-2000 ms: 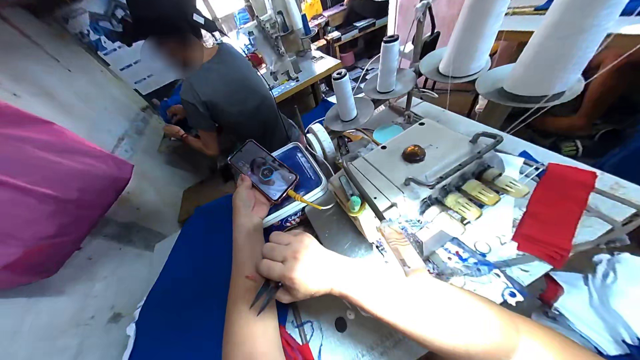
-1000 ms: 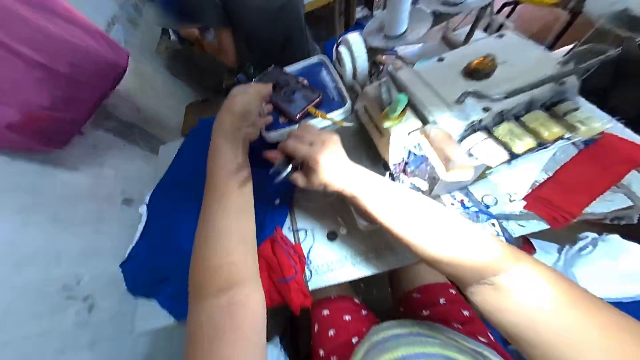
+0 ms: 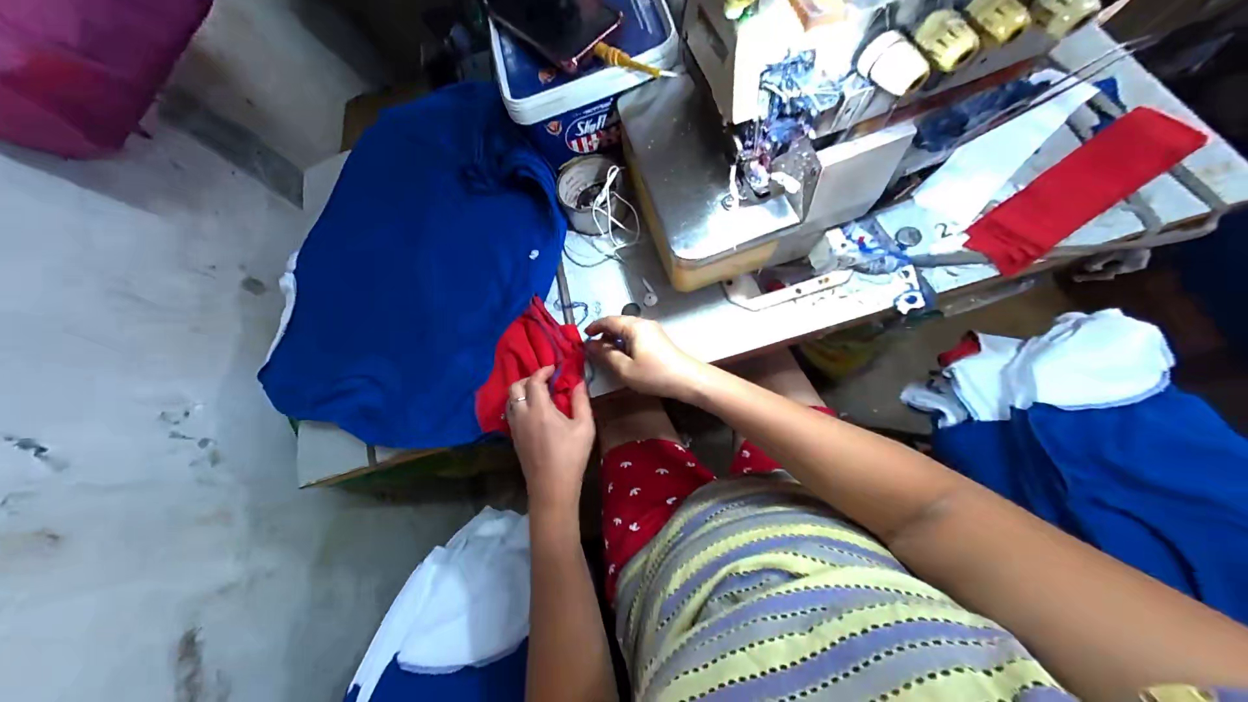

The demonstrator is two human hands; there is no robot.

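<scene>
My left hand (image 3: 549,424) grips the lower edge of a piece of red fabric (image 3: 517,356) at the front edge of the sewing table. Just right of it, my right hand (image 3: 639,359) has its thumb and fingertips pinched at the fabric's right edge, where dark blue thread shows; part of what it holds is hidden by the fingers. Blue fabric (image 3: 419,263) lies spread to the left, touching the red piece. An industrial sewing machine (image 3: 712,185) stands beyond my hands.
A blue tub (image 3: 546,102) bears a phone (image 3: 561,24) and a yellow-handled tool (image 3: 624,60). A tape roll (image 3: 585,190) sits beside the machine. A red strip (image 3: 1087,190) lies at right. Fabric piles (image 3: 1063,375) flank my lap.
My left hand has left the phone, which now lies on the tub, and is on the red fabric. My right hand has also come to that fabric; the snips seen earlier are no longer visible. The view has tilted down.
</scene>
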